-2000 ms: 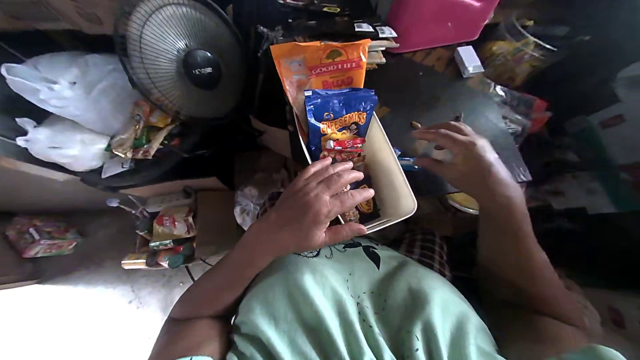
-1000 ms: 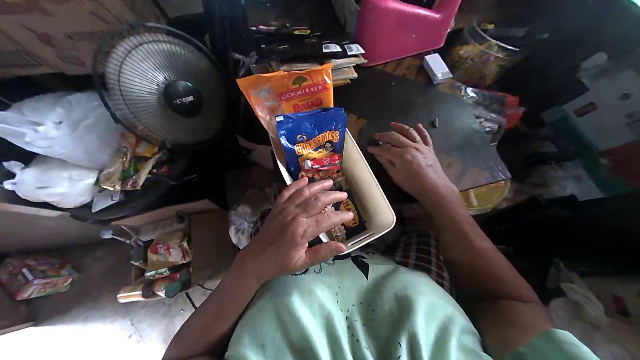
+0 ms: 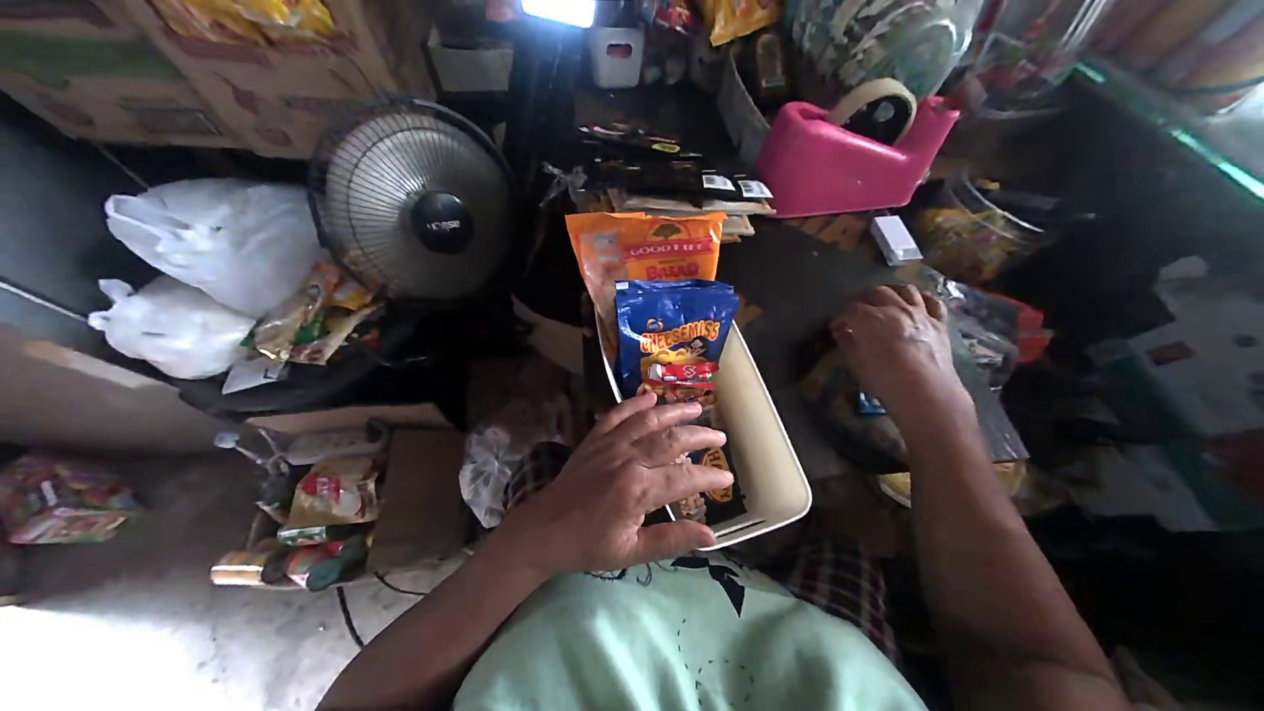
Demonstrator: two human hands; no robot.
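A cream plastic bin (image 3: 765, 434) stands just before my body, holding an orange bread bag (image 3: 647, 247), a blue snack pouch (image 3: 675, 321), a small red packet (image 3: 683, 372) and darker packets lower down. My left hand (image 3: 632, 484) rests with spread fingers over the bin's left side and the lower packets, gripping nothing that shows. To the right of the bin, my right hand (image 3: 894, 336) is low over the dark table, its fingers bent downward. Whether it holds anything is hidden. A bit of blue wrapper (image 3: 870, 404) lies under the right wrist.
A pink tape dispenser (image 3: 839, 163) and a small white box (image 3: 896, 240) stand behind the right hand. At left are an electric fan (image 3: 415, 202), white plastic bags (image 3: 222, 242) and an open cardboard box (image 3: 420, 494) of packets. Flat packs (image 3: 662, 178) lie behind the bin.
My right hand was raised right of the bin, then came down to the table with fingers spread; now its fingers are bent. The left hand has stayed over the bin. The view has shifted.
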